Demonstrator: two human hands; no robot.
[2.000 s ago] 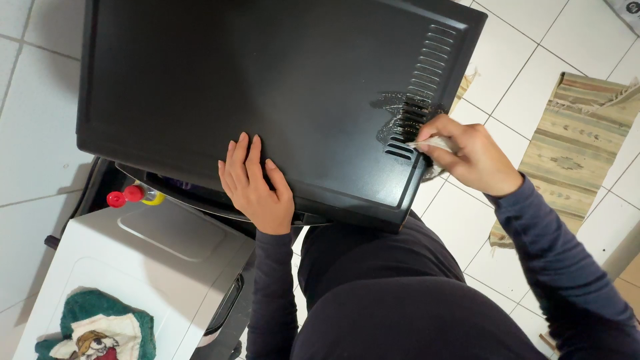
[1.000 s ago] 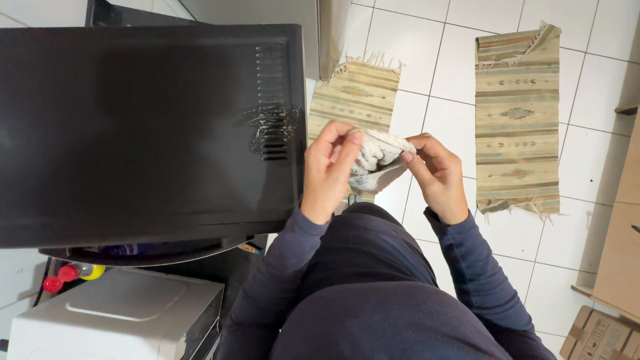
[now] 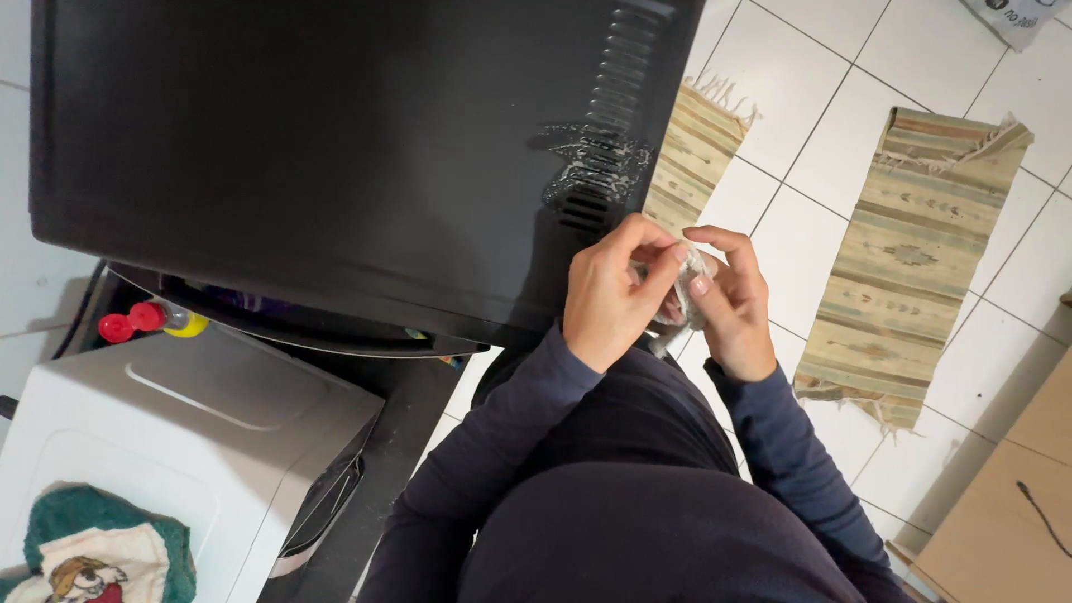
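Between both hands is a crumpled light cloth (image 3: 690,289), with darker smudges on it. My left hand (image 3: 620,289) pinches its upper left part between thumb and fingers. My right hand (image 3: 735,301) grips its right side, the thumb pressed on the fabric. The hands are just off the lower right corner of a black metal appliance top (image 3: 335,167). A row of vent slots (image 3: 620,75) runs along the right side of that top, and wet, foamy streaks (image 3: 596,163) lie over the lower slots.
A white appliance (image 3: 184,419) at the lower left carries a green cloth (image 3: 75,523). Bottles with red caps (image 3: 146,316) stand behind it. Striped rugs (image 3: 909,260) lie on the white tiled floor (image 3: 804,243). A wooden surface (image 3: 997,519) is at the lower right.
Two seconds ago my left hand lay on the black top and my right hand held the cloth at the vents. Both hands now hold the cloth, more bunched up than one second ago.
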